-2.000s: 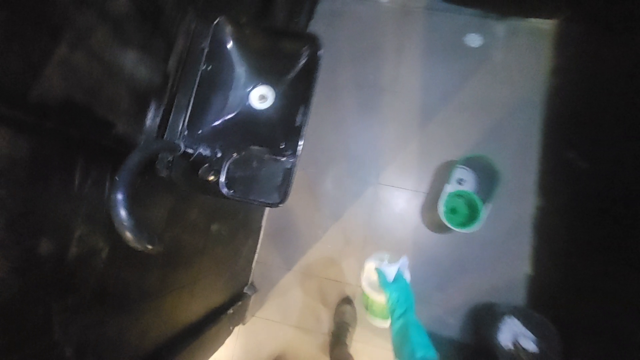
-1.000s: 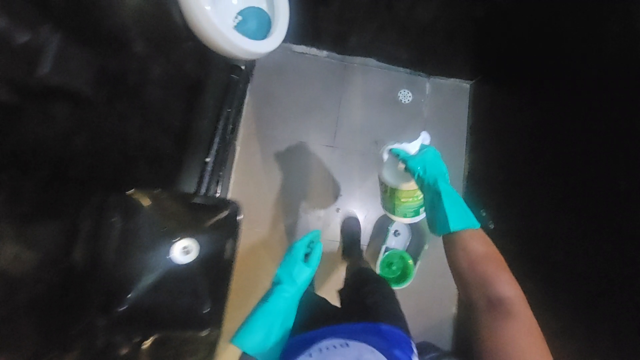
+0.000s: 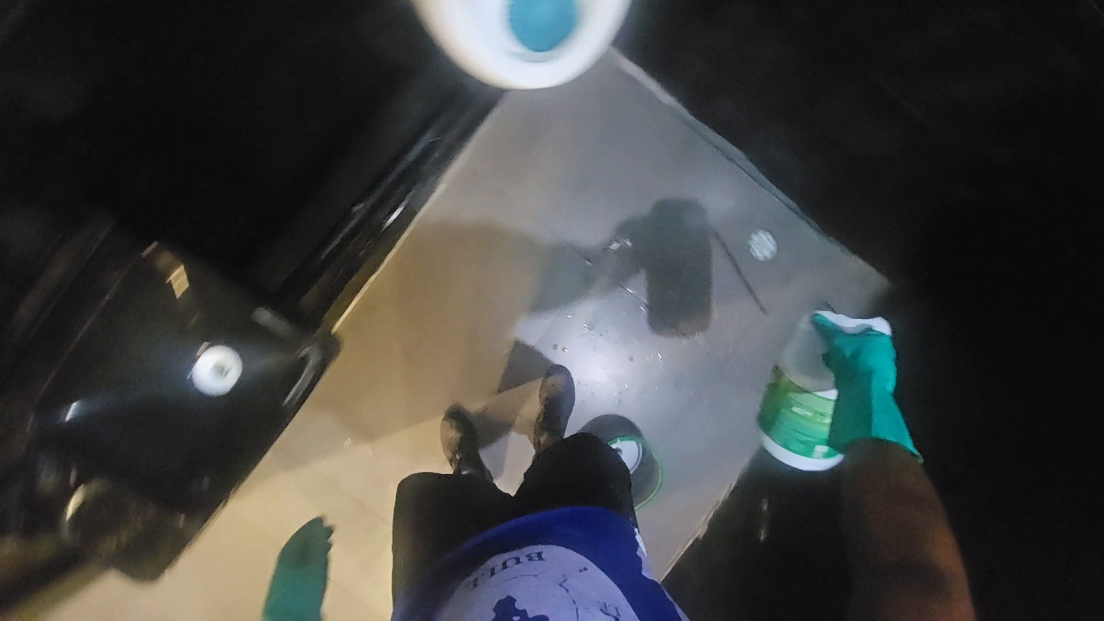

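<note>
My right hand (image 3: 865, 379), in a teal rubber glove, grips the top of a translucent spray bottle (image 3: 798, 414) with a green label and white trigger head, at the right of the view. The bottle is held above the floor and throws a dark shadow on it. My left hand (image 3: 299, 569), gloved the same way, hangs low at the left, blurred and partly cut off by the frame's lower edge; nothing shows in it. A green-rimmed container (image 3: 659, 479) stands on the floor beside my right leg, partly hidden by it.
A black basin (image 3: 164, 431) with a white drain plug (image 3: 216, 370) is at the left. The toilet bowl (image 3: 470, 47), white with blue water, shows at the top. Grey floor tiles (image 3: 552, 172) bear a round floor drain (image 3: 762, 245) and wet spots. Dark walls flank the floor.
The right hand has moved right with the bottle, away from the green container. The left hand has dropped toward the lower left. The view has turned, and the toilet sits nearer the middle.
</note>
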